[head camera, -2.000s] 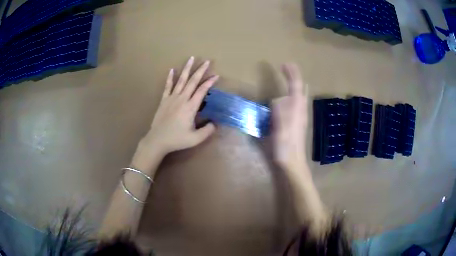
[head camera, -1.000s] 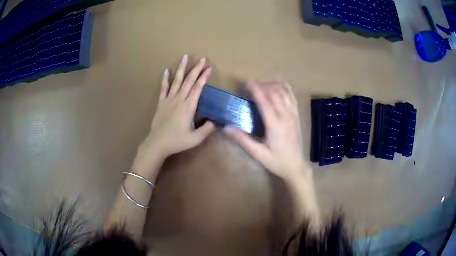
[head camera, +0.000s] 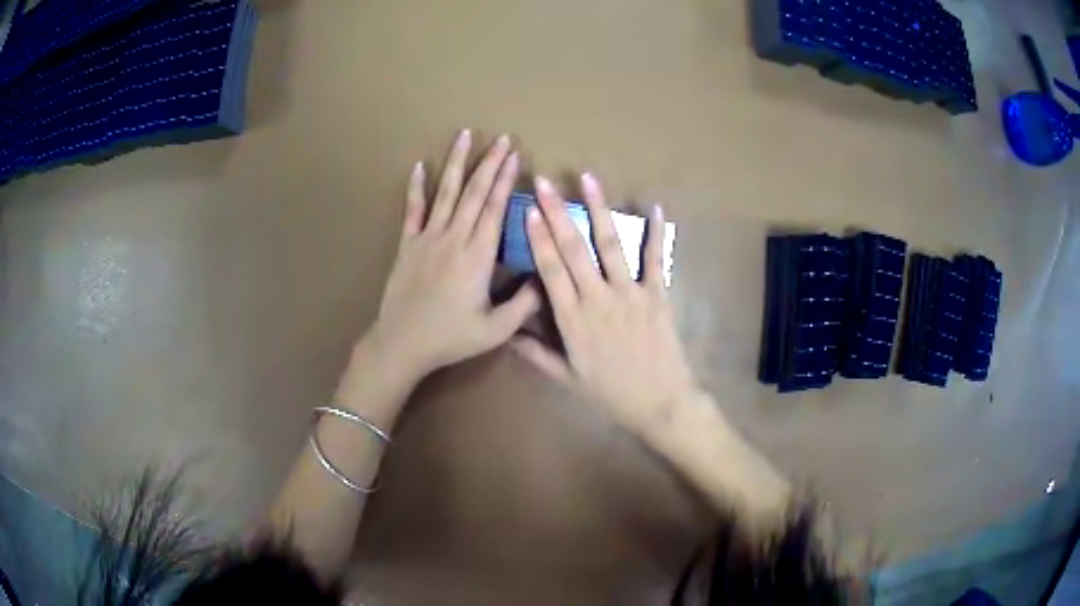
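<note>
A hand-held stack of panels (head camera: 516, 237) lies on the tan table between my two bare hands, blue-grey at its left end and glaring white at its right end. My left hand (head camera: 444, 284) is at its left end, with the fingers stretched forward and the thumb near the front side. My right hand (head camera: 616, 320) lies over the stack with its fingers spread across the top face. Its thumb reaches left, near my left thumb. The fingers hide much of the stack.
Several small waiting stacks (head camera: 817, 310) stand side by side at the right. A medium block of panels (head camera: 870, 45) is at the upper right, beside a blue spray bottle (head camera: 1037, 128). Large rows of stacked panels (head camera: 130, 89) are at the upper left.
My right hand has moved from the stack's right end to lie over its top with fingers spread. My left hand stays at the left end. The whole view has shifted slightly.
</note>
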